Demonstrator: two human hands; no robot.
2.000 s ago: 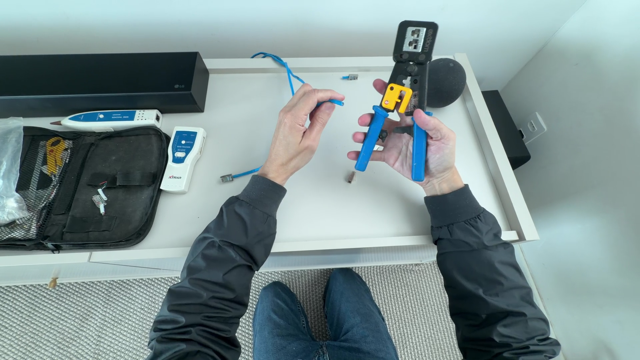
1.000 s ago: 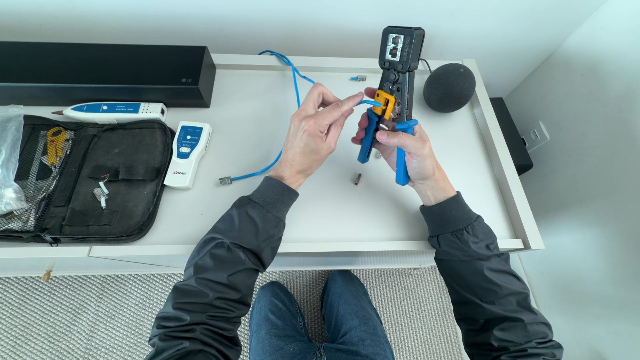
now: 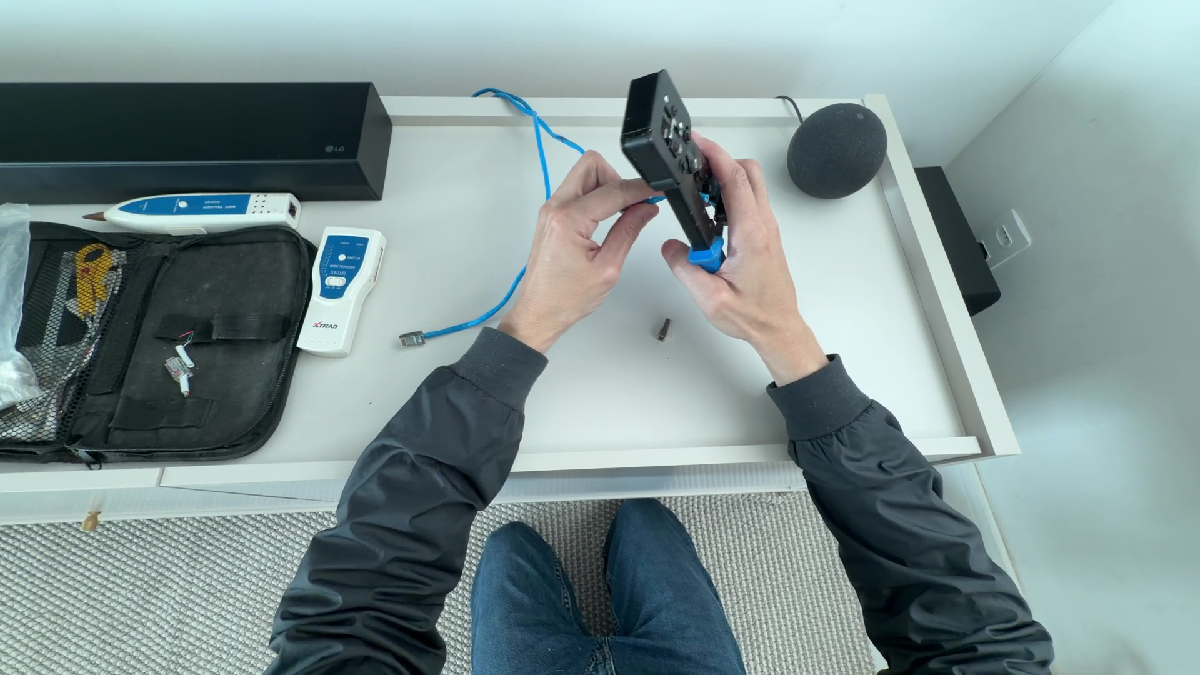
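Note:
My right hand (image 3: 745, 239) grips a modular crimping tool (image 3: 677, 155) by its blue-ended handles, its black head tilted up and to the left. The fingertips of my left hand (image 3: 581, 239) pinch a blue network cable (image 3: 545, 164) close beside the tool, where the cable's tip meets the far side; the head hides the exact contact. The cable's other end, with a modular plug (image 3: 412, 338), lies on the white tabletop left of my left wrist. Another small plug (image 3: 665, 329) lies on the tabletop between my wrists.
A black soundbar (image 3: 187, 141) runs along the back left. Before it lie a wire tracker probe (image 3: 206, 212), an open black zip case (image 3: 216, 347) and a white tracker unit (image 3: 342, 291). A round dark speaker (image 3: 837, 151) stands at the back right, inside the raised tabletop rim (image 3: 937, 281).
My left hand has brought the cable end over to the crimping tool. My right hand has turned the tool, so its head now leans left and the yellow part is out of sight.

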